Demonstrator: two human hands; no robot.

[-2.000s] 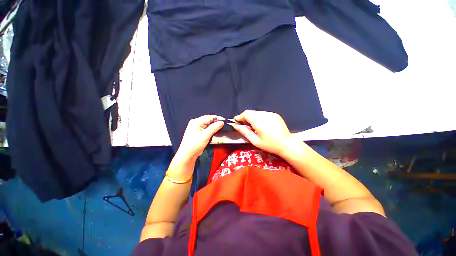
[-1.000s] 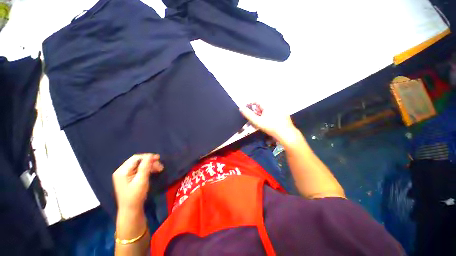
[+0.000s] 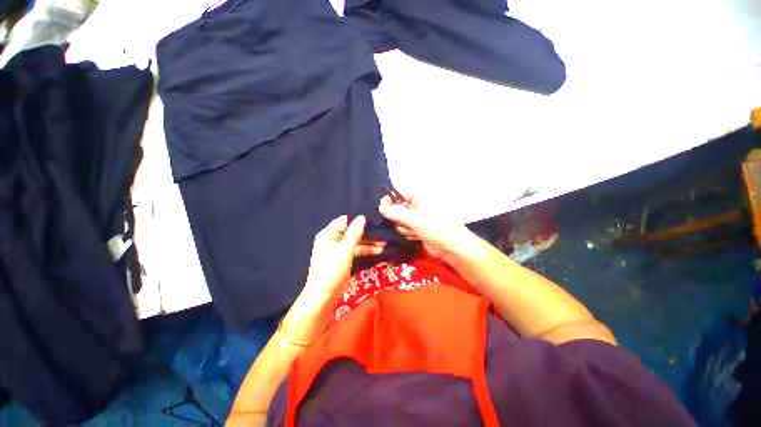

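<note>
A navy garment (image 3: pixel 275 192) lies on the white table in front of me, its upper layer ending in a loose edge across the lower panel. Its lower right corner is gathered up at the table's front edge. My right hand (image 3: pixel 410 223) grips this bunched cloth, with a small dark piece sticking up past the fingers; I cannot tell if it is cloth or a tool. My left hand (image 3: pixel 346 240) is just left of it at the hem, fingers bent, thumb and fingertips near the cloth. Whether it pinches the cloth is unclear.
A sleeve (image 3: pixel 476 46) reaches right across the white table (image 3: pixel 634 92). A dark garment pile (image 3: pixel 67 192) hangs over the table edge at left, with a small white tag (image 3: pixel 119 246). A plastic bag (image 3: pixel 52 25) is at the far left. A black hanger (image 3: pixel 190 407) lies on the blue floor.
My right hand has drawn the garment's lower right corner inward and bunched it. My left hand has come close beside it. The view has swung back left, showing more of the pile.
</note>
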